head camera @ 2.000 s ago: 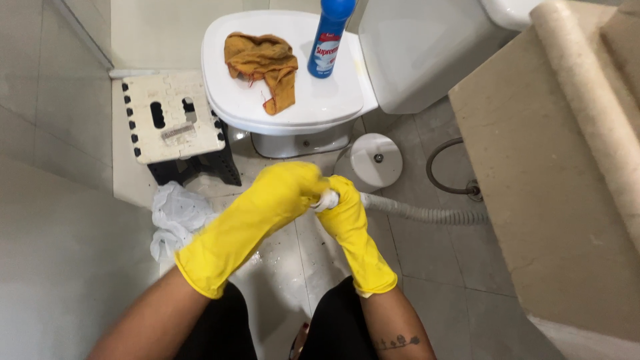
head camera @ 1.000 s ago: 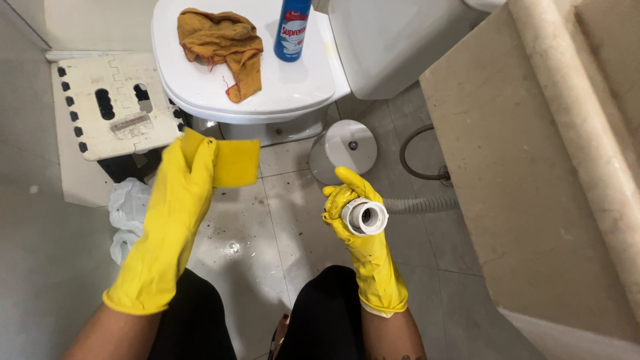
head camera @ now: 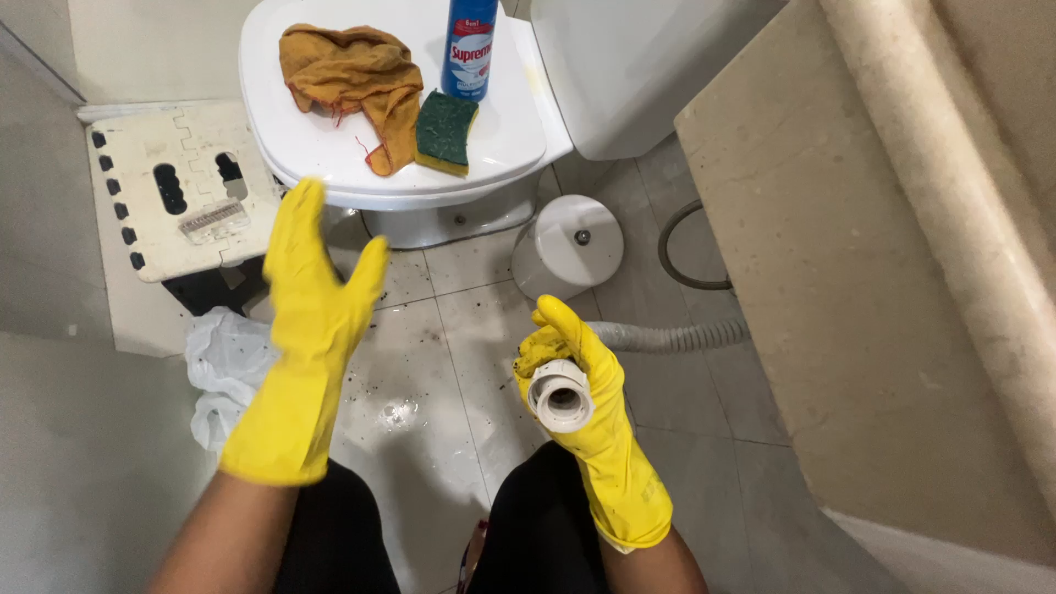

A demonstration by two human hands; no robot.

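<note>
My right hand (head camera: 582,396), in a yellow rubber glove, grips the white threaded plastic end fitting (head camera: 563,398) of a grey corrugated drain hose (head camera: 681,337); the fitting's round opening faces up towards me. Dark dirt marks the glove's fingers. Gloved in the same yellow rubber, my left hand (head camera: 318,289) holds nothing, its thumb and fingers apart, near the front edge of the toilet lid. On the white lid (head camera: 495,153) lie a green and yellow scouring sponge (head camera: 445,132) and a crumpled orange-brown cloth (head camera: 355,74). Behind the sponge stands a blue bottle (head camera: 470,49).
A folding step stool (head camera: 136,190) with a clear packet on top stands left of the toilet. White plastic bags (head camera: 227,355) lie below it. A lidded white bin (head camera: 580,239) is right of the toilet base. A stone counter (head camera: 792,206) juts in at right. Dirt specks and water mark the tiles.
The sponge, in my left hand one second ago, now lies on the toilet lid, and that hand is open. Two seconds ago both hands were together at the hose's end; my right hand still holds it.
</note>
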